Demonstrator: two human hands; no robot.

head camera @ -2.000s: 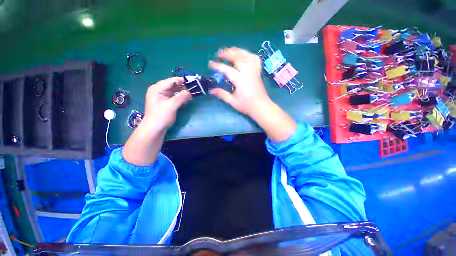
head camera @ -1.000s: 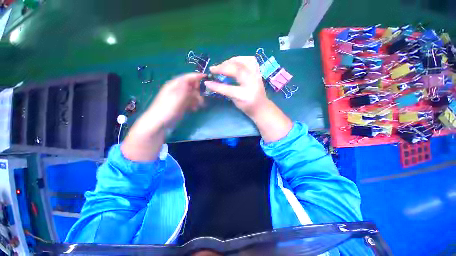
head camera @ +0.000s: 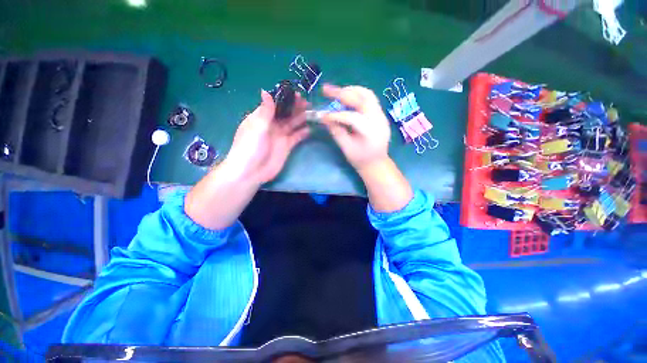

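My left hand (head camera: 257,147), palm partly up, holds a dark housing piece (head camera: 285,101) at its fingertips above the green bench. My right hand (head camera: 362,131) is just right of it, with a small pale and blue piece (head camera: 332,109) between thumb and fingers, too blurred to name. The two hands are close but apart. A black binder clip (head camera: 308,76) lies just beyond them. A light blue clip (head camera: 405,106) and a pink clip (head camera: 416,127) lie together right of my right hand.
Left of my hands lie a thin black ring (head camera: 212,71), two round inner parts (head camera: 181,117) (head camera: 201,152) and a white puck (head camera: 160,137) with cable. A black compartment tray (head camera: 136,124) stands far left. A red tray (head camera: 474,152) of clipped pieces and a slanting metal post (head camera: 489,46) are right.
The black clip, on the dark piece in my left hand two seconds ago, now lies on the bench. My left hand has turned palm up. My right hand keeps the small blue piece.
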